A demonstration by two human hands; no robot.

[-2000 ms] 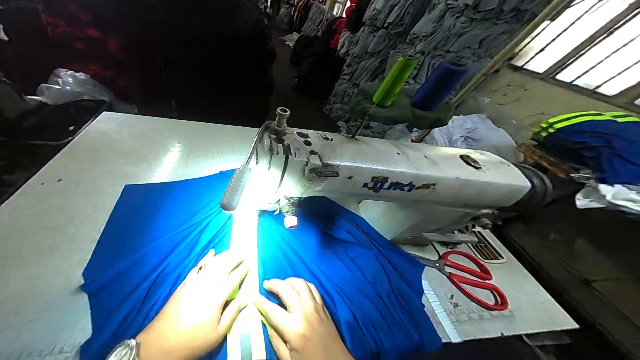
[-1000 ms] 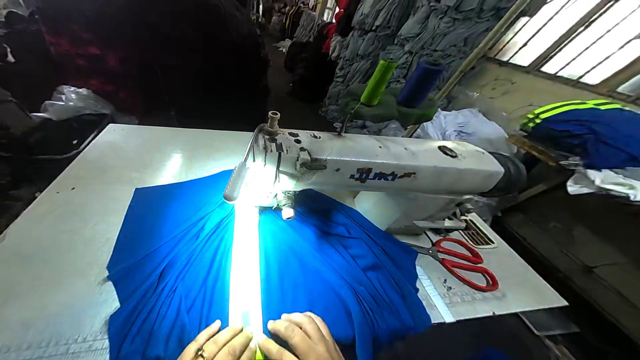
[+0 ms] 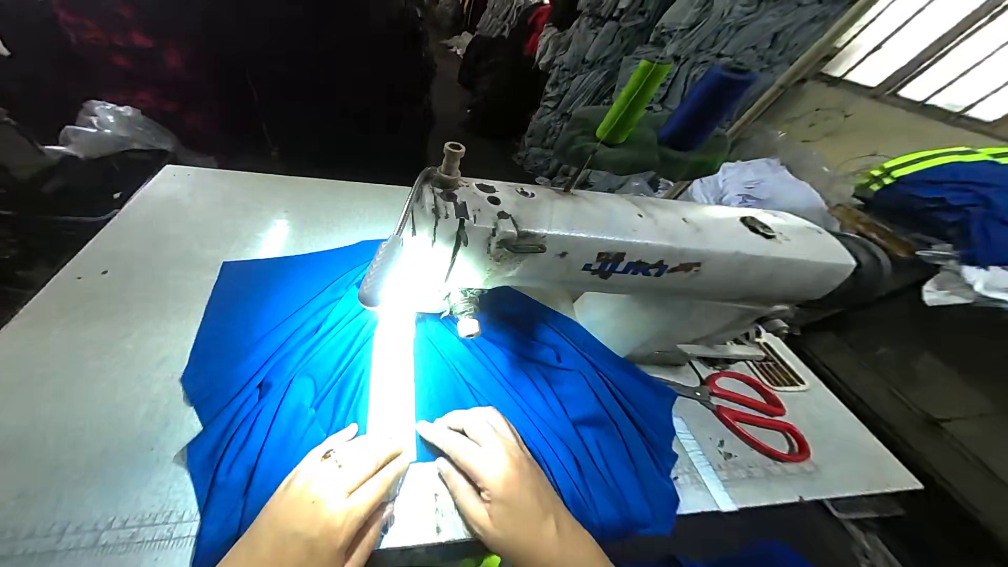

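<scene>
Blue fabric [image 3: 535, 394] is spread over the sewing table under the needle end of a Juki sewing machine [image 3: 630, 244]. A brightly lit pale strip [image 3: 392, 370] runs down the fabric from the needle area, which glare hides. My left hand [image 3: 339, 488], with a ring on one finger, presses on the strip's lower left edge, fingers together. At the strip's right side, my right hand [image 3: 492, 480] lies with its fingertips on the blue fabric, beside the left fingertips. Whether either hand pinches the cloth cannot be told.
Red-handled scissors [image 3: 760, 417] lie right of the fabric, near a strip of ruler tape [image 3: 703, 465]. Green [image 3: 634, 102] and blue [image 3: 705, 106] thread cones stand behind the machine. Blue garments with yellow stripes [image 3: 945, 189] are piled at the right. A clear plastic bag [image 3: 114, 130] sits far left.
Both hands were nearer the machine two seconds ago, drew back toward the near edge, and are now a little farther forward again. The table surface shows below the strip's lower end.
</scene>
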